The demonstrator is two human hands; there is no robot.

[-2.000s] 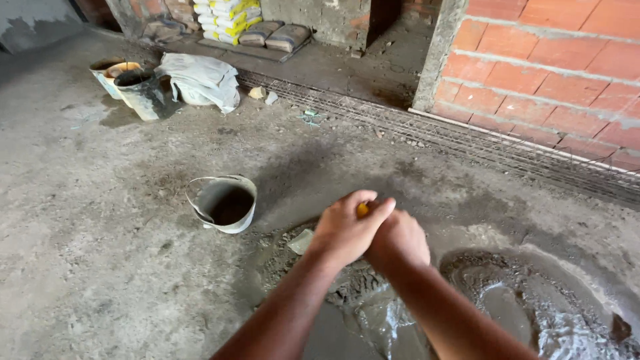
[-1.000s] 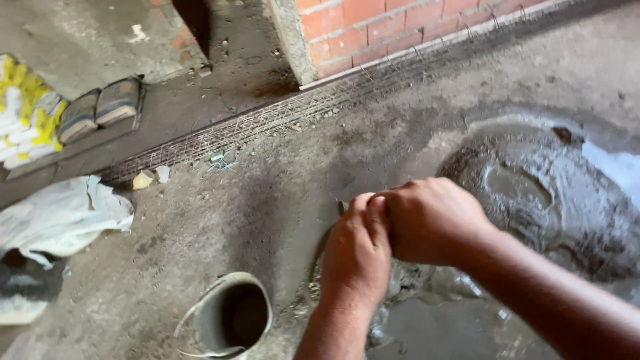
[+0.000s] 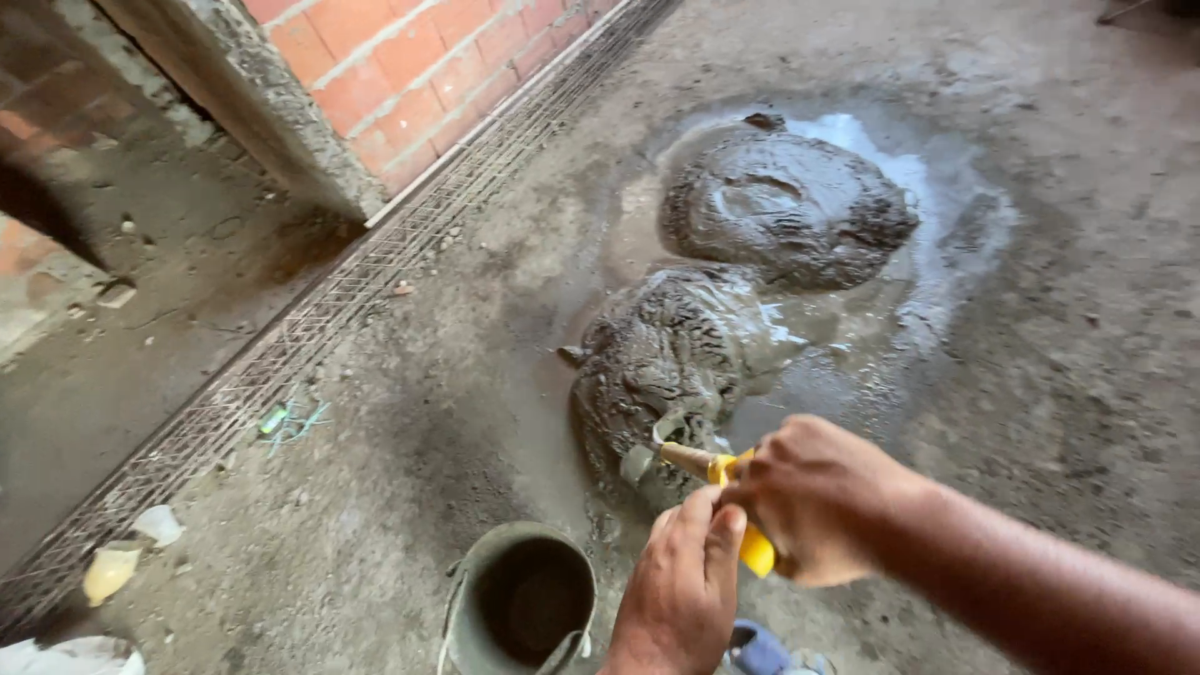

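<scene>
A trowel with a yellow handle (image 3: 757,550) points away from me toward the nearer mound of wet mortar (image 3: 656,366), its blade partly hidden in the mix. Closed around the handle is my right hand (image 3: 820,502). My left hand (image 3: 680,586) is pressed against the tool and the right hand, its fingers bent; whether it grips the handle is hidden. Just left of it stands a bucket (image 3: 532,600) with a wire handle and a dark inside. A second, larger mortar mound (image 3: 787,206) lies beyond the nearer one, joined to it by wet slurry.
Long steel reinforcement cages (image 3: 328,300) run diagonally along the base of a hollow brick wall (image 3: 412,75) and past a doorway. Green strands (image 3: 298,424) and a pale yellow piece of debris (image 3: 111,570) lie on the floor. A blue shoe (image 3: 757,647) shows at the bottom edge.
The view has swung right, toward the mortar. The trowel's yellow handle and shaft, hidden by the hands one second ago, now show between them.
</scene>
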